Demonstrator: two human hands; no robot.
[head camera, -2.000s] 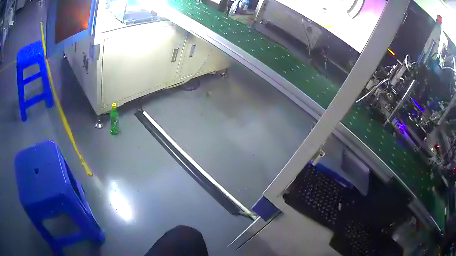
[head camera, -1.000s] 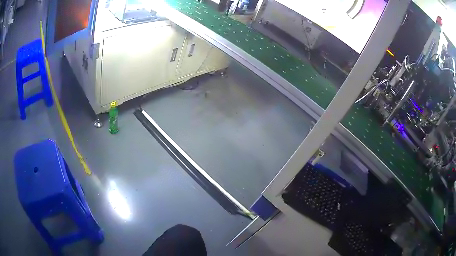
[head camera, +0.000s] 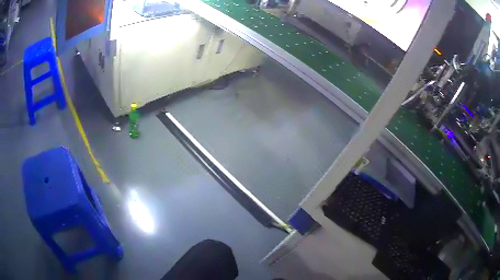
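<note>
Neither of my hands is in the picture. The green conveyor belt (head camera: 329, 65) with rows of pale dots runs diagonally from the top middle to the lower right. A thick pale frame post (head camera: 384, 109) crosses in front of it. A black keyboard (head camera: 359, 210) lies at the lower right beside the post, with a second dark textured block (head camera: 408, 260) below it. A blue and white box or panel (head camera: 397, 178) stands behind the keyboard. A dense mechanism (head camera: 455, 109) of metal fixtures and wires glows purple-blue at the right.
Two blue stools (head camera: 60, 188) stand at the left near a yellow floor line (head camera: 82, 131). A green bottle (head camera: 134, 121) stands by the cream cabinet (head camera: 164, 65). A long white and black bar (head camera: 219, 172) lies on the floor. A dark rounded shape, perhaps my knee (head camera: 211, 262), shows at the bottom.
The whole view has shifted slightly: things now sit a little further right and most a little higher in the picture. Nothing else has visibly moved.
</note>
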